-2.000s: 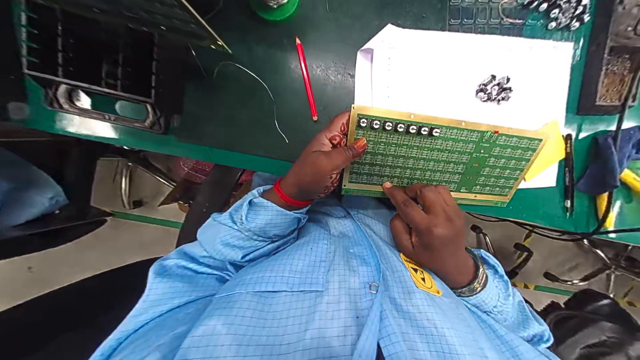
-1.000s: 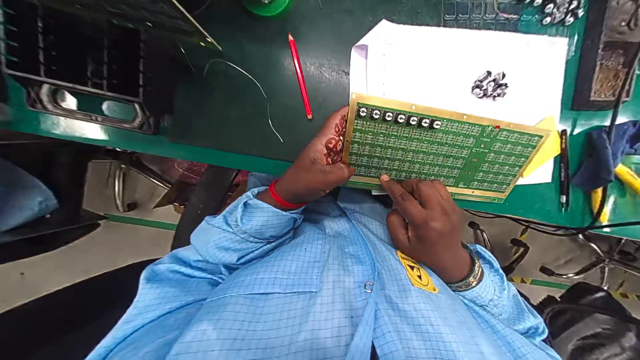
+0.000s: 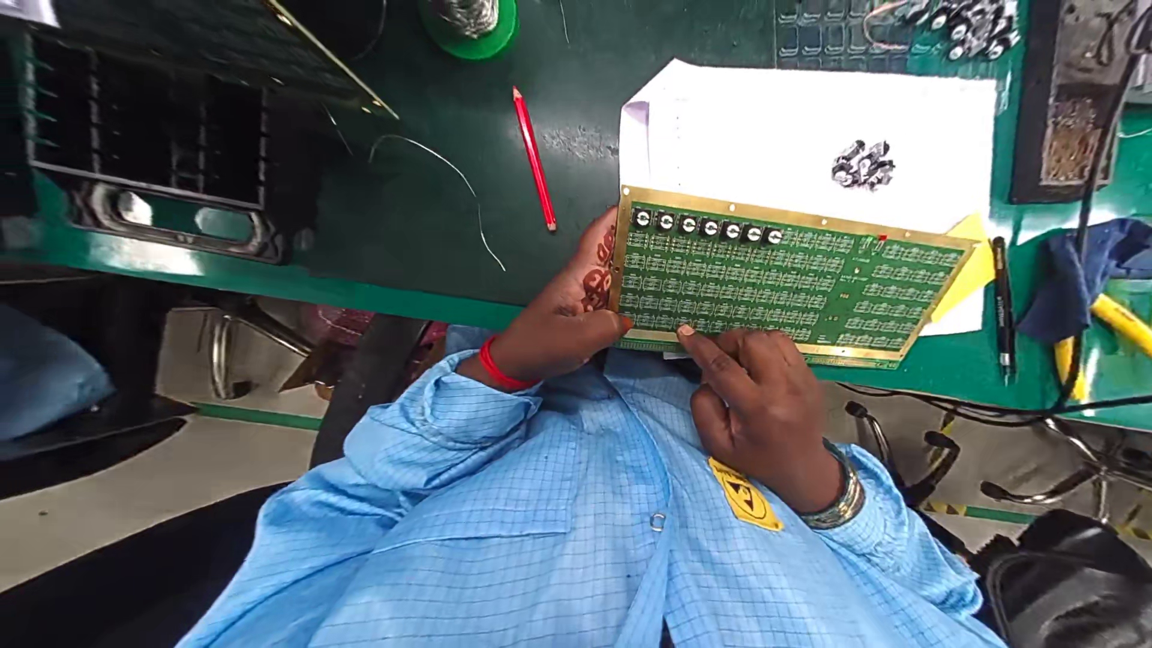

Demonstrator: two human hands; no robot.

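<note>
A green printed circuit board (image 3: 747,279) with gold-coloured edge strips is held tilted over the front edge of the bench. My left hand (image 3: 571,315) grips its left end, thumb on the front face and fingers behind. My right hand (image 3: 756,396) rests its index fingertip on the board's lower strip, with the other fingers curled; nothing can be seen held in it. Several round black-and-silver components (image 3: 710,228) sit in a row along the board's upper left. One small red part (image 3: 882,238) is near the upper right. A loose pile of similar components (image 3: 864,166) lies on white paper (image 3: 765,126) behind the board.
A red pencil (image 3: 535,162), a thin wire (image 3: 450,166) and a green solder spool (image 3: 472,27) lie on the bench. At left stands a black rack (image 3: 171,198). To the right are a black pen (image 3: 1003,306), a blue cloth (image 3: 1080,279), yellow-handled tool (image 3: 1120,324) and more components (image 3: 976,27).
My left thumb has shifted down from the board's face toward its lower left corner. The right index finger remains at the lower strip.
</note>
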